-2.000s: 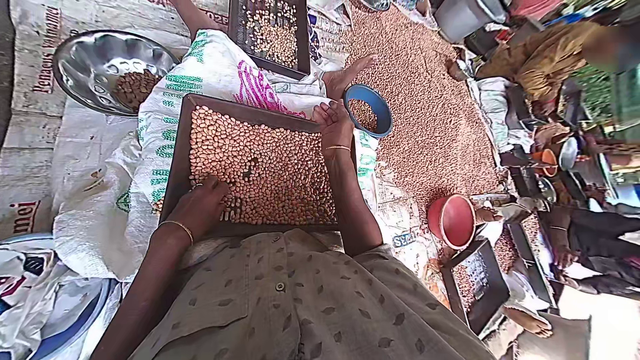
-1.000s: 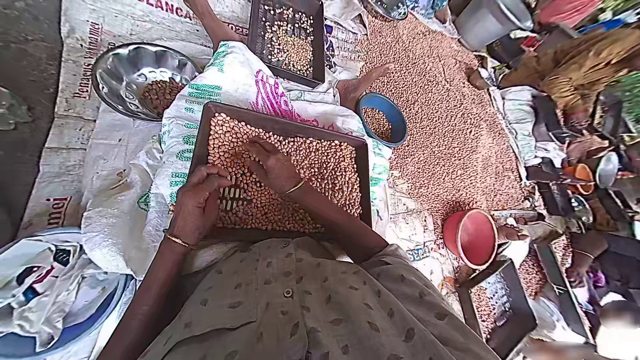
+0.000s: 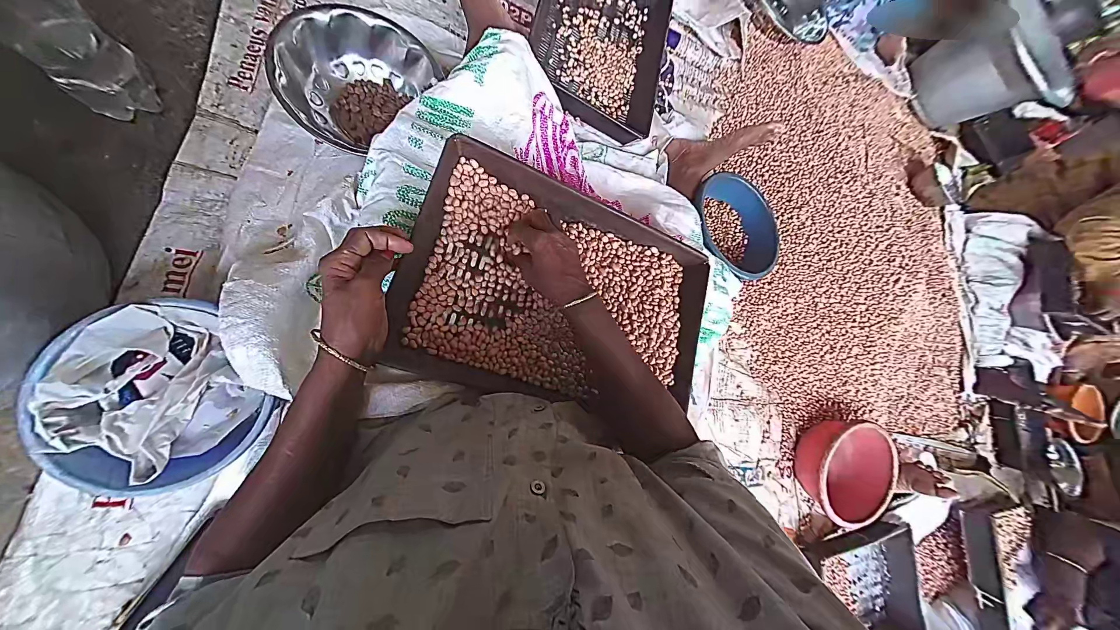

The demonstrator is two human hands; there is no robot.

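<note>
A dark rectangular slotted tray (image 3: pixel 573 197) lies tilted across my lap on a white printed sack (image 3: pixel 490 105), holding a layer of shelled nuts (image 3: pixel 634 297) that look like peanuts. Slots show through where the layer is thin. My right hand (image 3: pixel 547 258) reaches into the tray, fingers down among the nuts; whether it grips any is hidden. At the tray's left edge my left hand (image 3: pixel 354 284) is raised with thumb and fingertips together; a small reddish thing shows at the fingertips, too small to name.
A metal bowl (image 3: pixel 297 52) with dark nuts lies upper left, a blue basin (image 3: pixel 262 429) with plastic bags lower left. A second tray (image 3: pixel 643 114) stands ahead. Right are a blue bowl (image 3: pixel 761 214), a wide spread of nuts (image 3: pixel 840 245), a red bucket (image 3: pixel 822 455) and other people's trays.
Since two seconds ago, my right hand has moved from the tray's right edge in among the nuts. My left hand has left the nuts and now is at the tray's left edge.
</note>
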